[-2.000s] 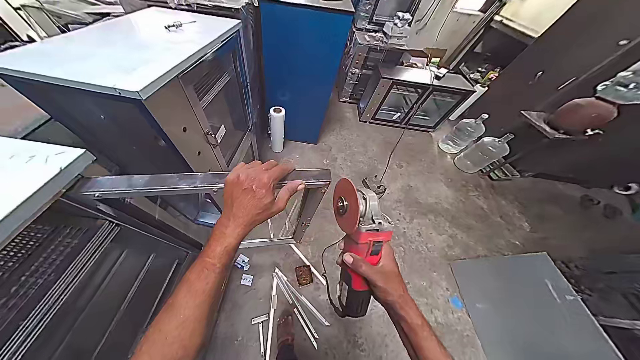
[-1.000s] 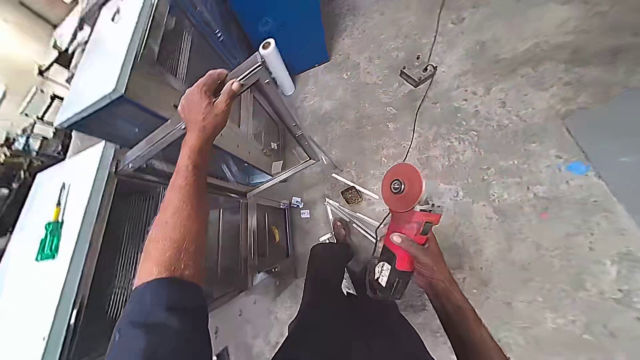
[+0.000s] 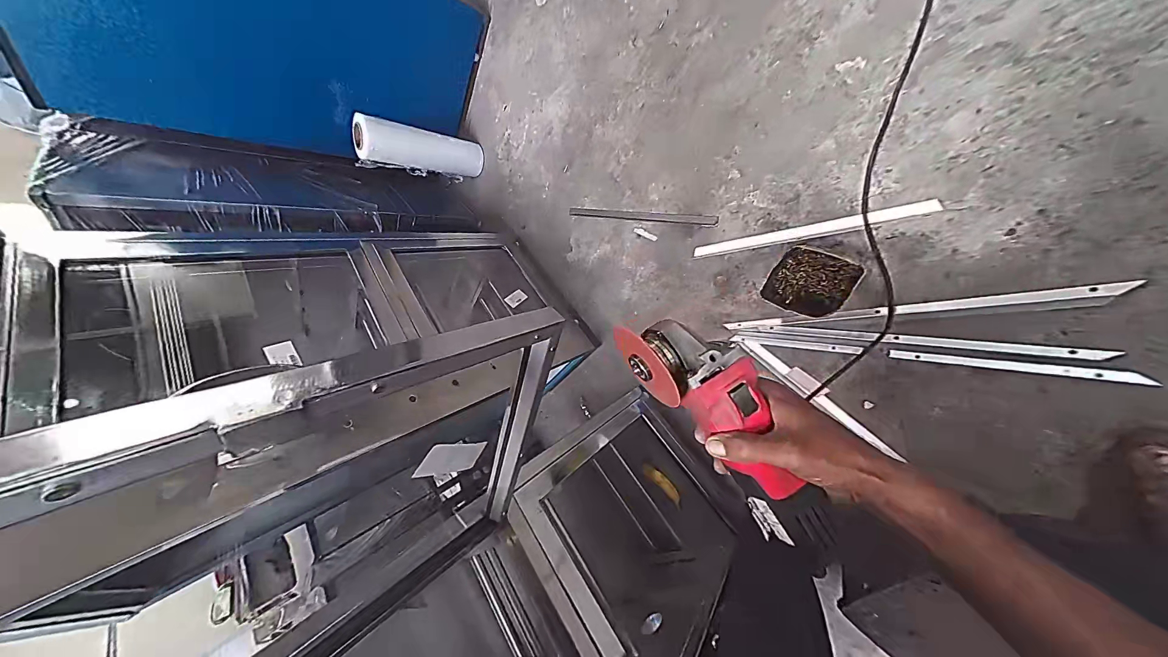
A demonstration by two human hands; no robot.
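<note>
My right hand point(image 3: 785, 438) is closed around a red angle grinder point(image 3: 730, 411). The grinder's reddish disc point(image 3: 650, 367) faces left, close to the corner of a metal-framed door point(image 3: 525, 429) that stands out from a steel cabinet. My left hand is outside the view. Behind the open door is another glazed metal cabinet point(image 3: 392, 338) with small labels on its panes. Below the grinder's head lies a dark framed panel point(image 3: 630, 511) with a yellow mark.
Pale metal strips point(image 3: 1004, 347) lie on the concrete floor beside a square tin of dark bits point(image 3: 812, 279). A black cord point(image 3: 871, 219) crosses them. A white roll of film point(image 3: 418, 146) lies against a blue panel point(image 3: 246, 64).
My left hand, earlier on the top corner of the door frame, has gone out of view. The grinder is still in my right hand. The view has turned and come closer to the cabinets.
</note>
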